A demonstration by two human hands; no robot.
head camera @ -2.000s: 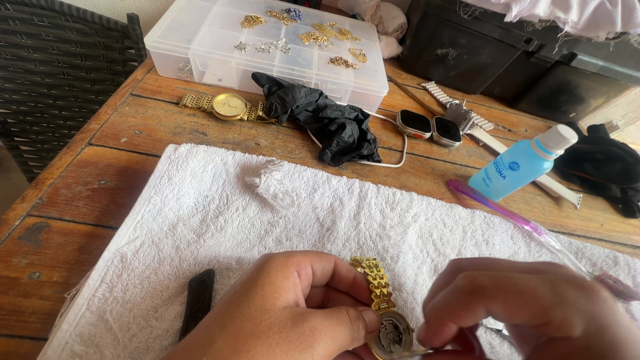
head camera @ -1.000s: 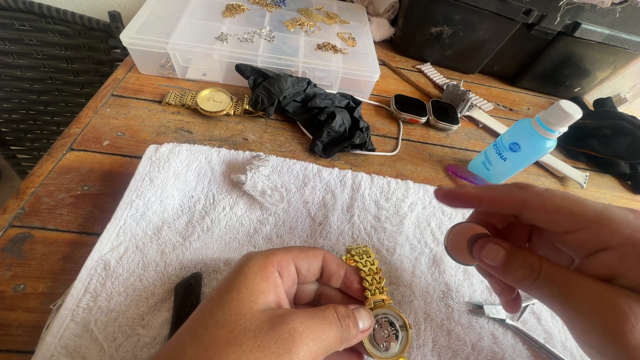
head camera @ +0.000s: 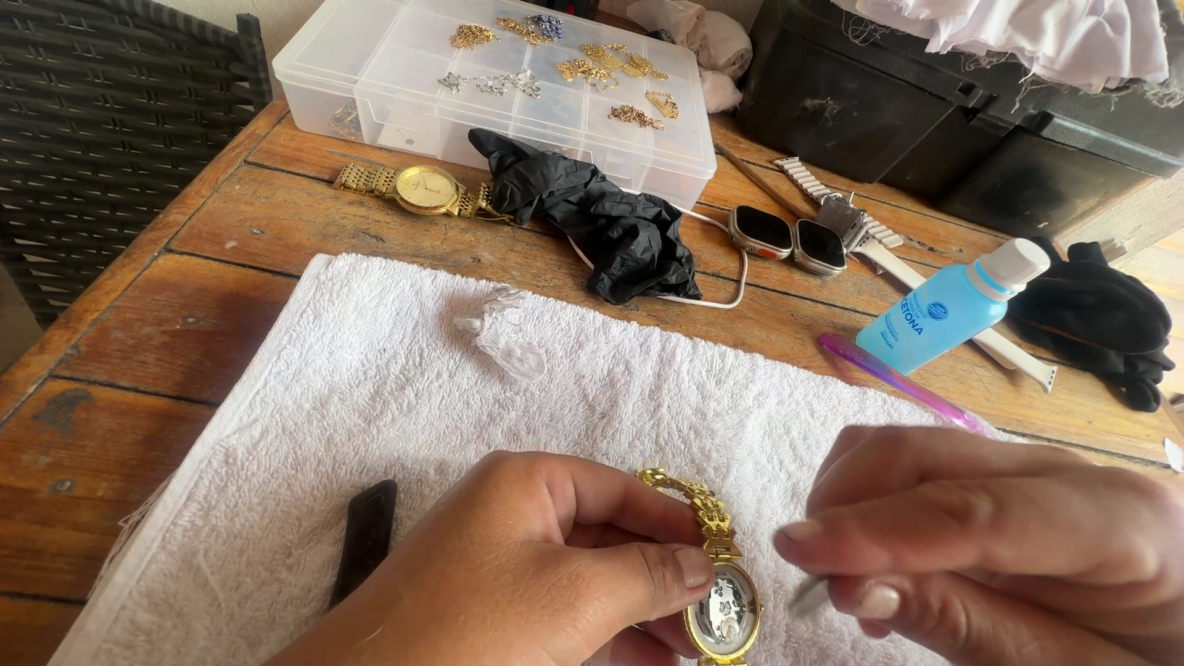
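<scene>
My left hand [head camera: 564, 564] grips a gold-coloured wristwatch [head camera: 724, 606] by its case, thumb at the rim. The back of the watch is off and the metal movement shows, with the link bracelet curving up and away. Just right of the watch, my right hand [head camera: 962, 536] pinches a small grey metal piece [head camera: 810, 595], blurred and partly covered by the fingertips, so its kind is unclear. Under both hands lies a white terry towel [head camera: 416, 407]. A dark strip-like object [head camera: 365, 541] rests on it, left of my left hand.
Crumpled clear plastic [head camera: 504, 338] lies on the towel. Beyond it are a gold watch [head camera: 427, 190], black gloves [head camera: 592, 222], a compartment box [head camera: 407, 55] with chains on top, two smartwatches [head camera: 760, 231], a blue acetone bottle [head camera: 934, 310], a purple pen-like object [head camera: 897, 381] and black cases [head camera: 888, 102].
My right hand has moved back down toward the watch. The round disc it held a second ago no longer shows; a small grey piece is between its fingertips. My left hand still holds the watch.
</scene>
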